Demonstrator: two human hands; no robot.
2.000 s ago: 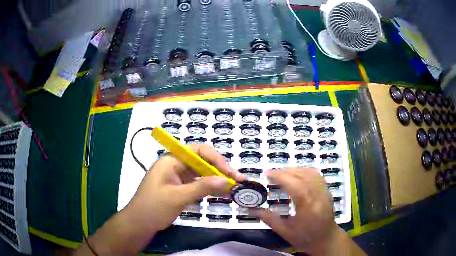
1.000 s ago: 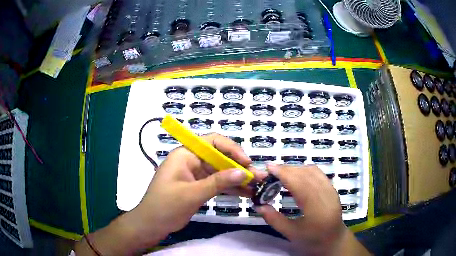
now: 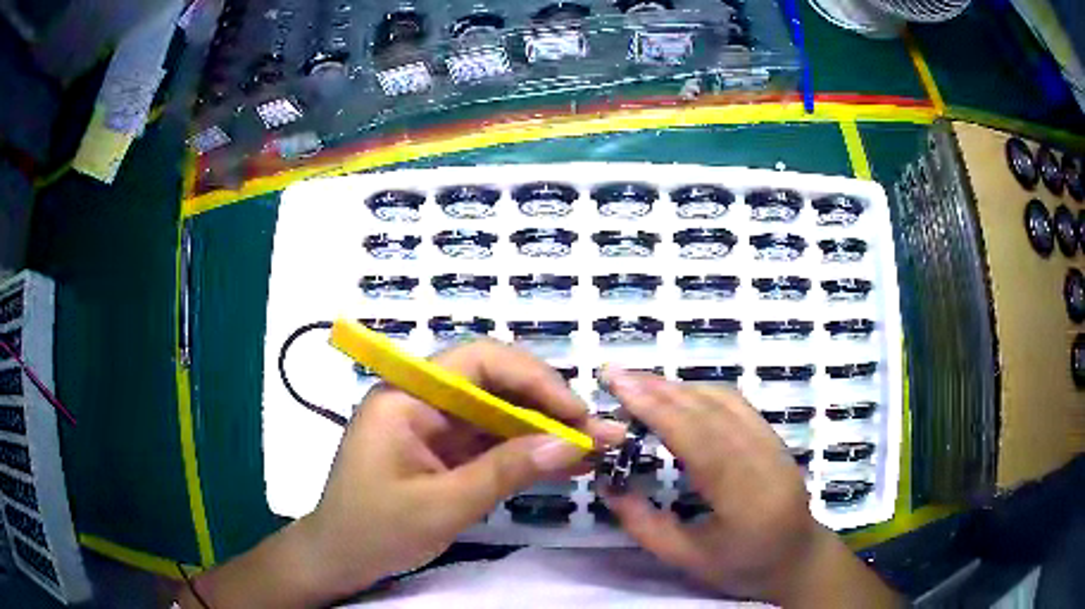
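Observation:
My left hand point(image 3: 440, 464) is closed around a flat yellow probe point(image 3: 458, 390), which slants down to the right. A dark wire loops from the probe's rear end back toward the wrist. The probe's front end meets a small speaker driver point(image 3: 622, 458) with a black rim, seen edge-on and tilted. My right hand point(image 3: 720, 488) is at the driver's right side, thumb below and fingers above, curled around it. The exact finger contact is partly hidden. Both hands are over the white plastic tray point(image 3: 315, 256), which holds rows of drivers standing on edge.
Clear ribbed trays point(image 3: 512, 89) with labels lie behind. A brown board point(image 3: 1011, 297) with drivers sits on clear stacked trays point(image 3: 934, 321) at right. A second white tray point(image 3: 42, 452) is at far left. A blue pen point(image 3: 800, 54), a fan point(image 3: 886, 10) and paper point(image 3: 119, 107) are at the back.
The driver has turned from facing the camera to edge-on, between the same two hands. The view has shifted, so the fan and back trays sit higher in the picture.

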